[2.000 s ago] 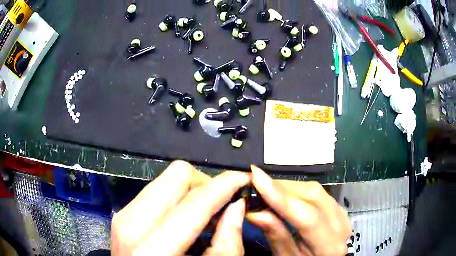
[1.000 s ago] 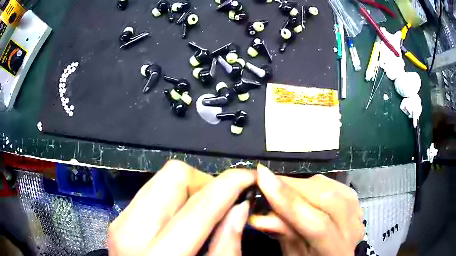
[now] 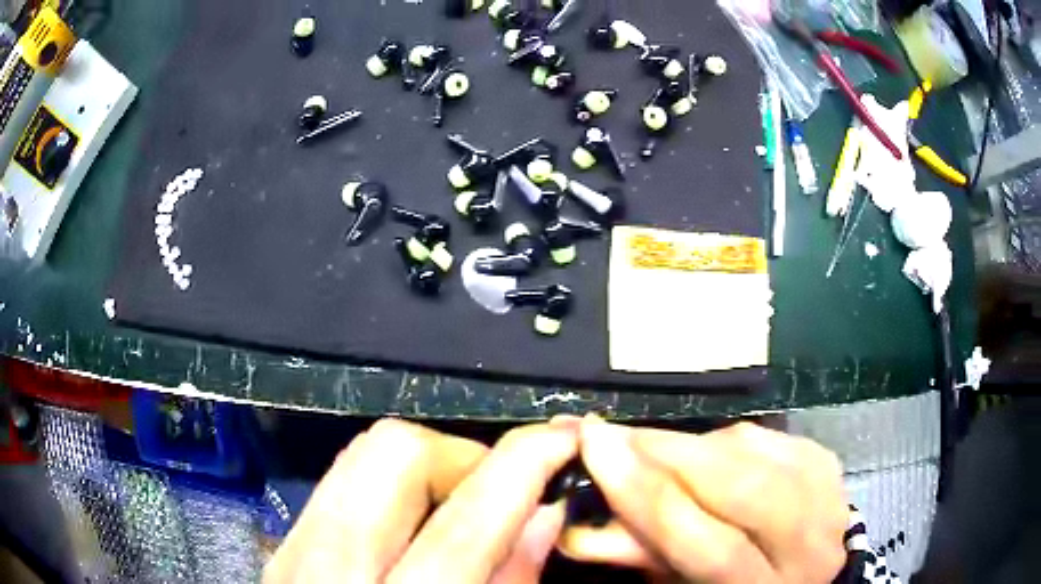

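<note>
My left hand [image 3: 417,502] and my right hand [image 3: 719,491] meet just below the bench's front edge. Their fingers pinch a glossy black earbud [image 3: 582,499] between them. Only a small dark part of it shows; the fingers hide the rest. Unfinished earbuds [image 3: 554,302] with black stems and pale green-yellow round ends lie loose on the dark grey mat [image 3: 274,262]. A few rest near or on a whitish round disc [image 3: 489,291]. Small white rings [image 3: 166,228] lie in a curved row at the mat's left.
A cream square card [image 3: 688,319] with a brown-yellow band lies at the mat's front right. Pens [image 3: 779,171], tweezers [image 3: 846,236], red-handled pliers [image 3: 858,97], yellow-handled pliers [image 3: 938,163] and tissue [image 3: 922,222] lie right. The white-based polisher [image 3: 80,126] is left. A blue bin [image 3: 194,439] sits below the edge.
The bench view first shifted up and then back down. Both hands stay together on the earbud and now sit slightly lower in the picture. The earbuds on the mat keep their arrangement.
</note>
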